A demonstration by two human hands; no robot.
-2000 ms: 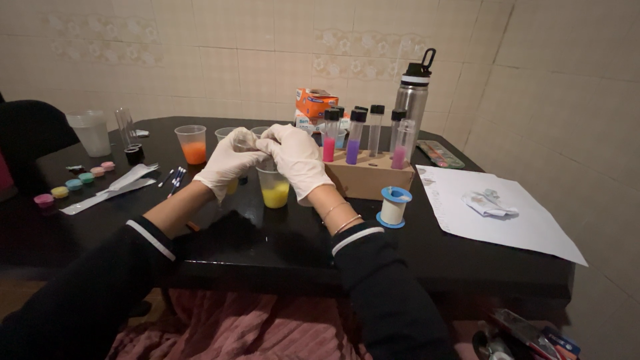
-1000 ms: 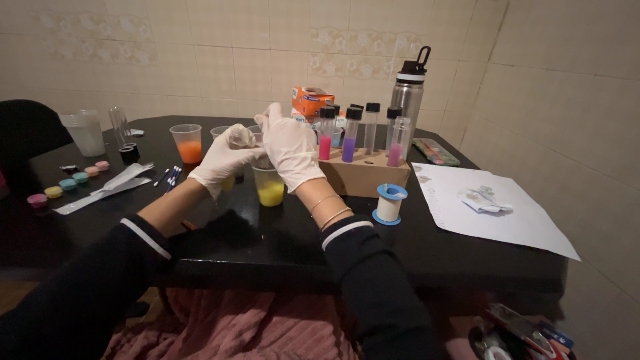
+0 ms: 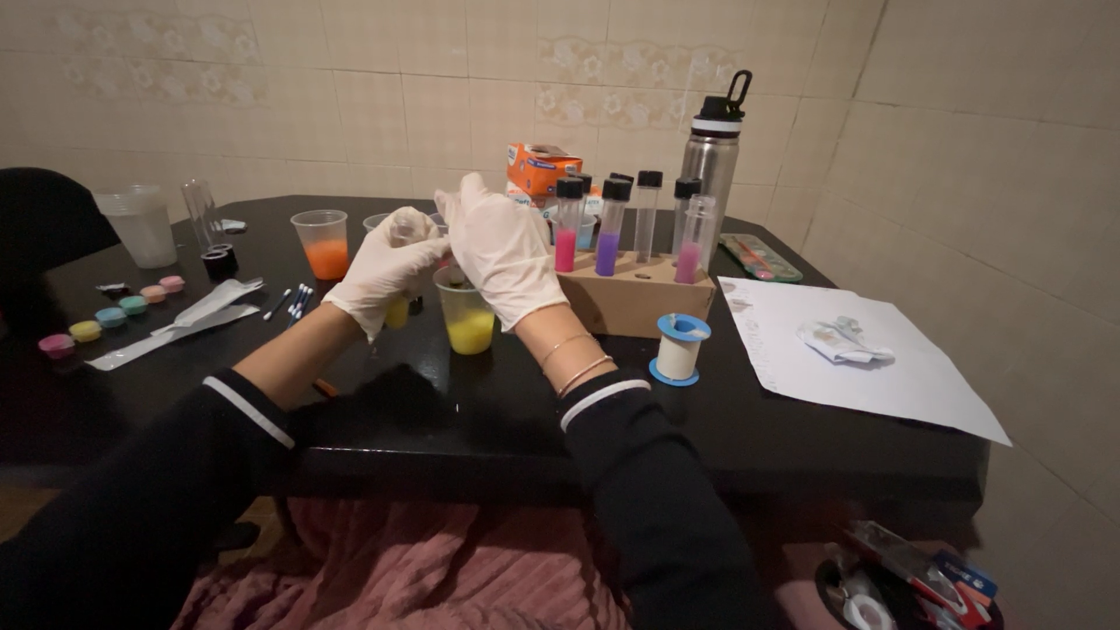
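Both hands wear pale latex-like gloves. My left hand (image 3: pixel 392 269) is closed around a clear tube (image 3: pixel 402 229), its lower part with yellow liquid showing below the palm. My right hand (image 3: pixel 500 249) is raised beside it, fingers bent above a clear plastic cup of yellow liquid (image 3: pixel 469 325); whether it grips anything is hidden. To the left stands a cup of orange liquid (image 3: pixel 325 258). A cardboard rack (image 3: pixel 634 304) on the right holds several capped tubes with pink and purple liquid, and an uncapped one with pink liquid (image 3: pixel 690 261).
A tape spool (image 3: pixel 677 352), white paper with a crumpled tissue (image 3: pixel 910 385), a watercolor palette (image 3: pixel 759 258) and a steel bottle (image 3: pixel 710 162) are on the right. Paint pots (image 3: pixel 86 331), cotton swabs (image 3: pixel 300 302), opened wrappers (image 3: pixel 188 324) and stacked cups (image 3: pixel 140 229) lie left. Glove-like boxes (image 3: pixel 538 171) stand behind.
Both hands stay close together near the yellow cup. My right hand's fingers have shifted slightly; the objects on the table have not plainly moved.
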